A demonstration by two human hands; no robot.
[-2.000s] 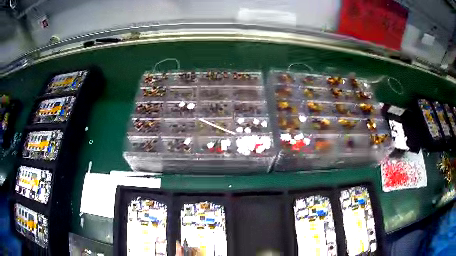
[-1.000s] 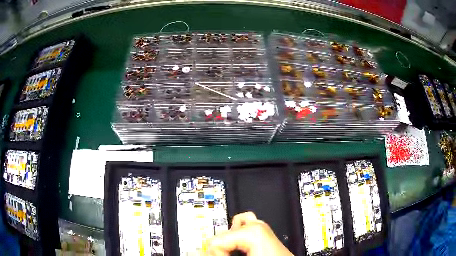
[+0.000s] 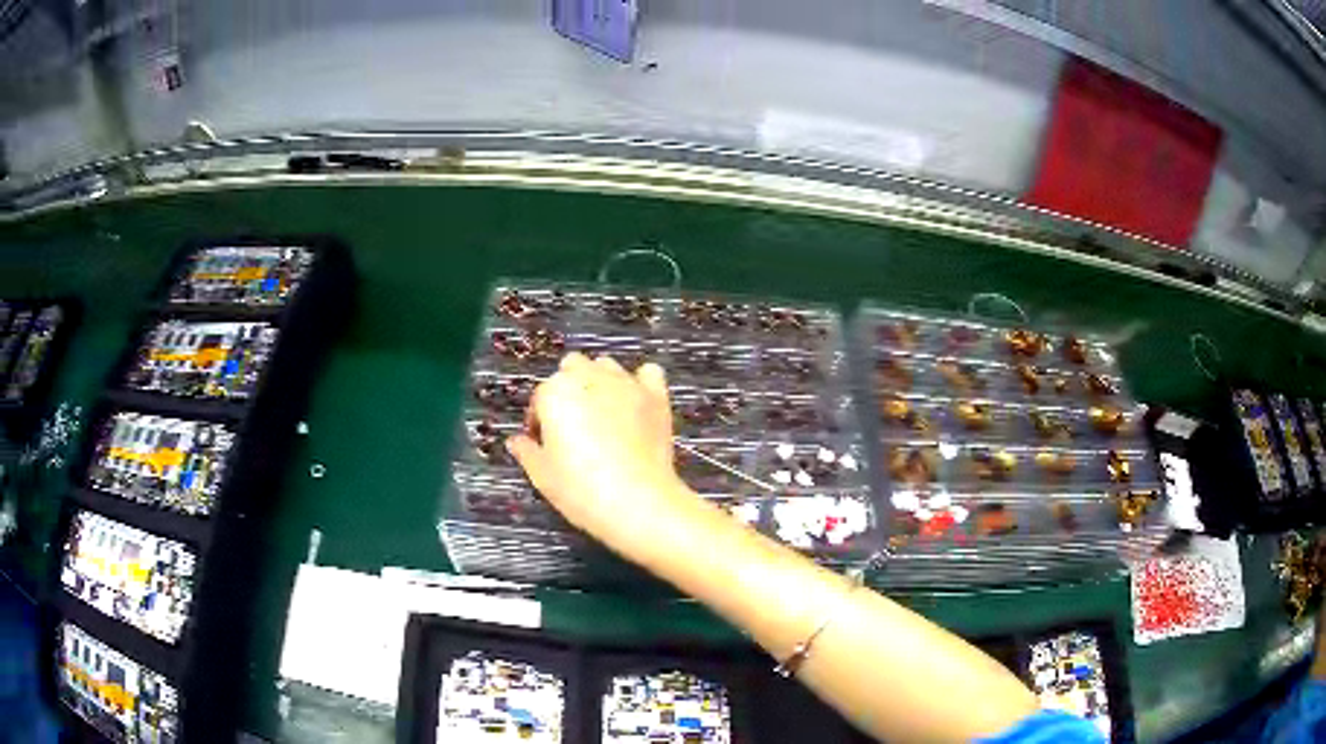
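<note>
My right hand [image 3: 599, 443] is over the left part of the left clear blister tray stack [image 3: 502, 552], fingers bent down at its pockets of small dark modules. Whether the fingertips hold anything is hidden. My forearm comes from the lower right, with a thin bracelet and a blue sleeve. It crosses the near black carrier tray [image 3: 415, 669] and covers part of it. Phone units [image 3: 499, 701] show at its left, and another phone unit [image 3: 1069, 672] at its right. My left hand is not in view.
The right clear stack [image 3: 1003, 555] holds amber modules. White bits [image 3: 819, 520] and a pale stick [image 3: 727, 468] lie on the left stack. A second black tray of phones [image 3: 240, 509] stands left. White paper [image 3: 342, 632] and a red-dotted sheet [image 3: 1190, 593] flank the near tray.
The view has shifted, showing more of the back wall. My right hand has moved from the near tray forward and left to the left clear stack.
</note>
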